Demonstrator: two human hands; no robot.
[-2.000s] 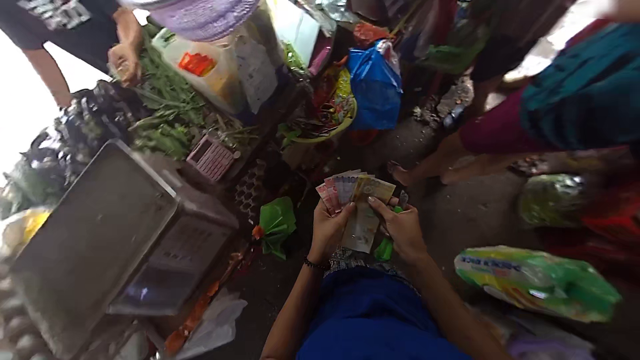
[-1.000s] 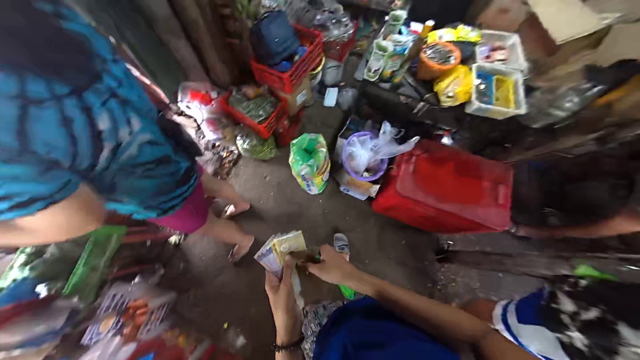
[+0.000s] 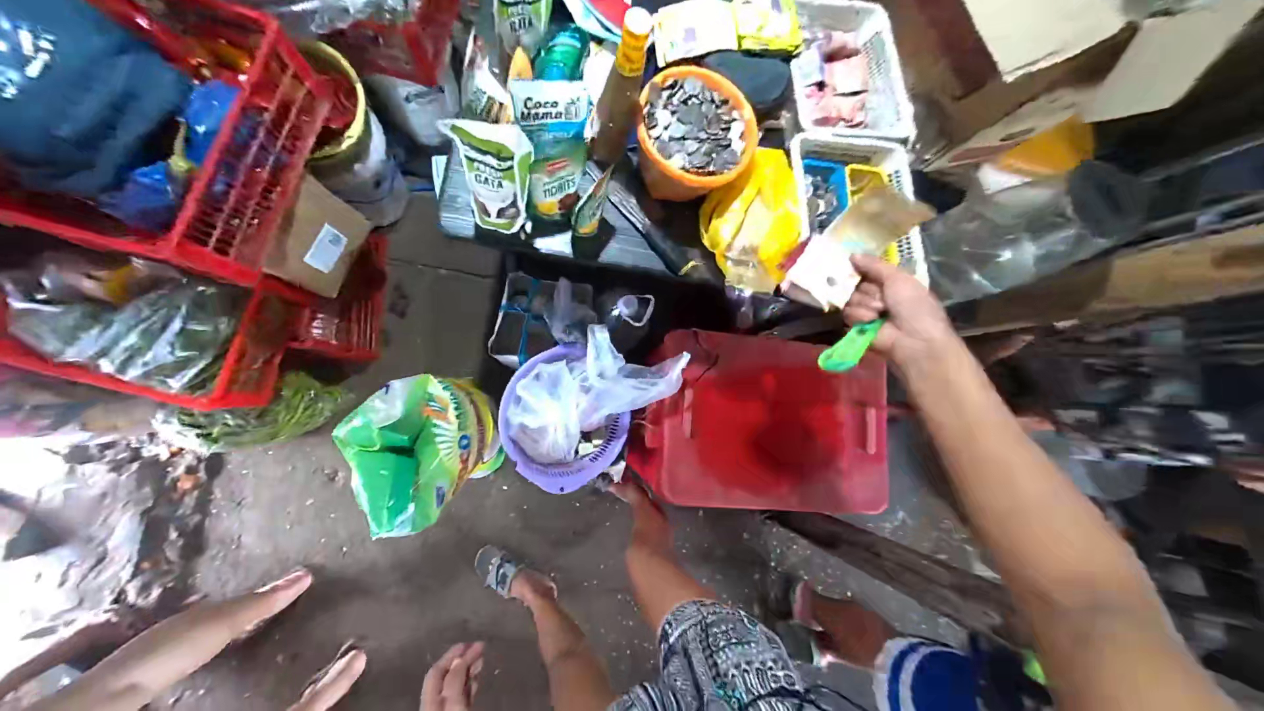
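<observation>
My right hand (image 3: 894, 306), reached out at the right, pinches several banknotes (image 3: 869, 222) between thumb and fingers. A small bright green object (image 3: 849, 346) hangs from the same hand. The notes are over the near edge of a white plastic basket (image 3: 916, 259), which holds a blue and a yellow tray. Beside it, another white basket (image 3: 894, 128) contains pinkish paper bundles that look like banknotes. An orange tub (image 3: 676, 176) is full of coins, with a yellow plastic bag (image 3: 760, 212) near it. Only the fingers of my left hand (image 3: 456, 676) show at the bottom edge, with nothing visible in them.
A red lidded plastic box (image 3: 780, 425) lies below the stand, beside a purple basket (image 3: 563, 479) with clear bags. A green printed sack (image 3: 405, 454) stands on the floor. Red crates (image 3: 222, 247) fill the left. Packets and a bottle (image 3: 622, 84) stand on top. Another person's feet (image 3: 286, 588) are at lower left.
Both hands were together at the banknotes; now my right hand is stretched out to the right with notes, apart from my left. The view has swung far towards the stand.
</observation>
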